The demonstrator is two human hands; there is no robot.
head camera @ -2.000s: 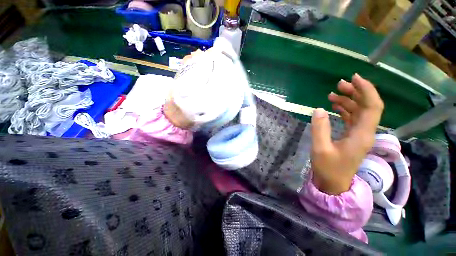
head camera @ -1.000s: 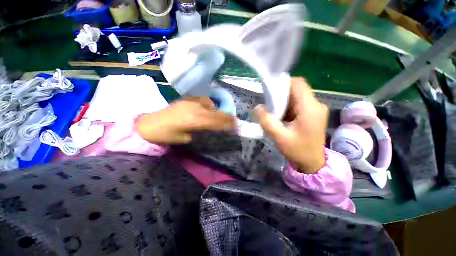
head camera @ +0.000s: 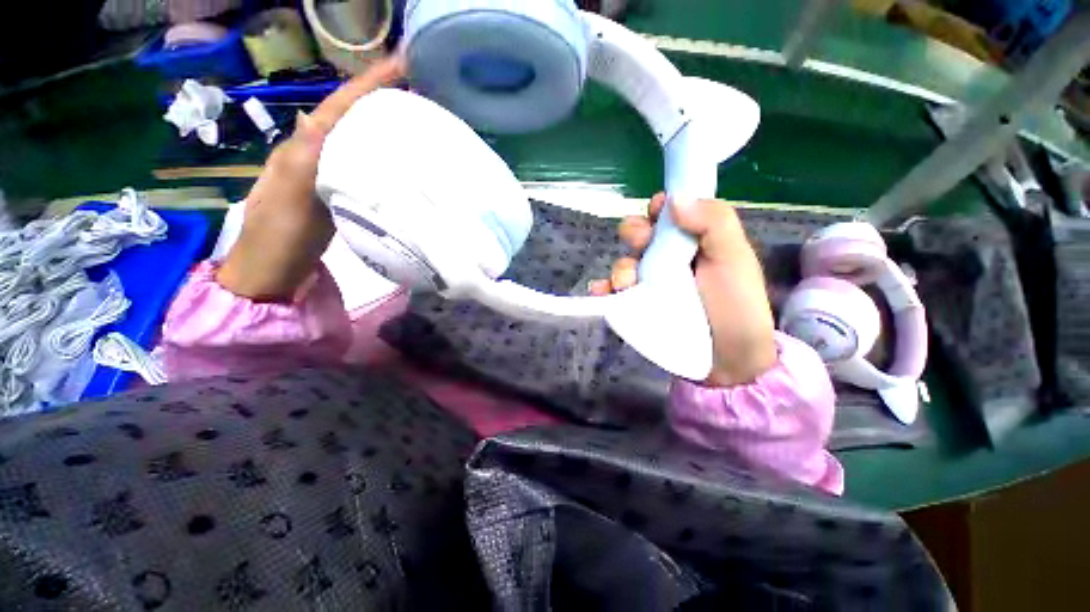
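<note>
White cat-ear headphones (head camera: 418, 185) with pale blue cushions are held up in front of me. One ear cup shows its white outside; the other, above it, shows its pale blue cushion. My right hand (head camera: 705, 275) is closed around the headband between the two pointed ears. My left hand (head camera: 287, 197) is at the left of the cups, fingers raised toward the upper cup and partly hidden behind the white cup. I cannot tell whether it grips them.
White and pink headphones (head camera: 831, 317) lie on dark printed bags (head camera: 974, 323) at the right. A blue tray (head camera: 155, 275) with bundled cables (head camera: 54, 299) is at the left. A blue bin (head camera: 179, 56) with tape rolls stands at the back. Dark printed material (head camera: 263, 502) fills the foreground.
My right hand went from empty and raised to gripping the headband. The headphones have been turned, so the cups now point left. My left hand has moved left and up.
</note>
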